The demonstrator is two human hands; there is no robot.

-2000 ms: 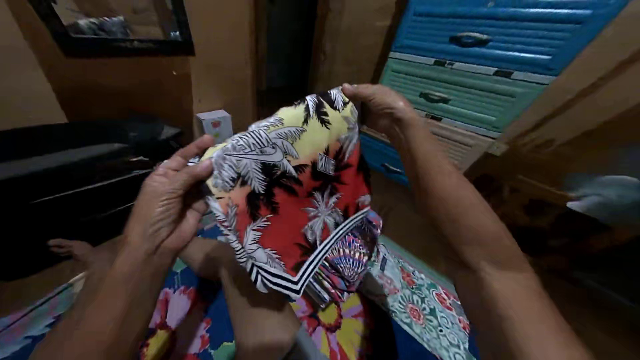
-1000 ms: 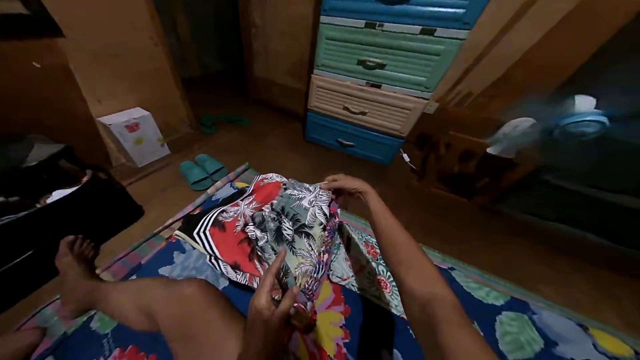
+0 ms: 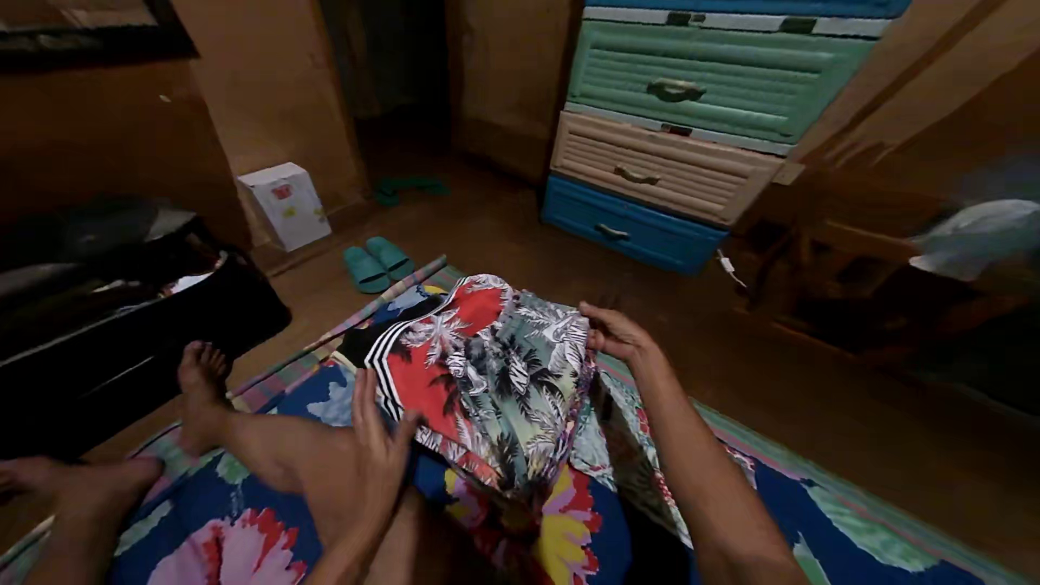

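A palm-print garment [image 3: 512, 374], red, green and grey with striped black-and-white trim, lies spread in front of my legs on a blue floral cloth [image 3: 325, 398]. Its right edge is pinched between the thumb and fingers of my right hand [image 3: 616, 331]. At the garment's lower left, my left hand [image 3: 380, 439] is slightly blurred, its fingers apart, next to the striped trim; whether it touches the fabric is unclear. Beside and partly under the garment's right side lies a pale floral cloth [image 3: 597, 439].
Green slippers [image 3: 378, 264] and a white box [image 3: 286, 206] stand on the floor beyond. A drawer unit [image 3: 650, 166] is ahead, with a white cable end [image 3: 725, 262] near its base. At the left is a black open container [image 3: 162, 325]; a blurred fan [image 3: 975, 236] is at the right.
The garment, held up in both hands two seconds ago, now lies lower on the cloth with another part of its print showing. My left hand has moved left from its front edge since one second ago.
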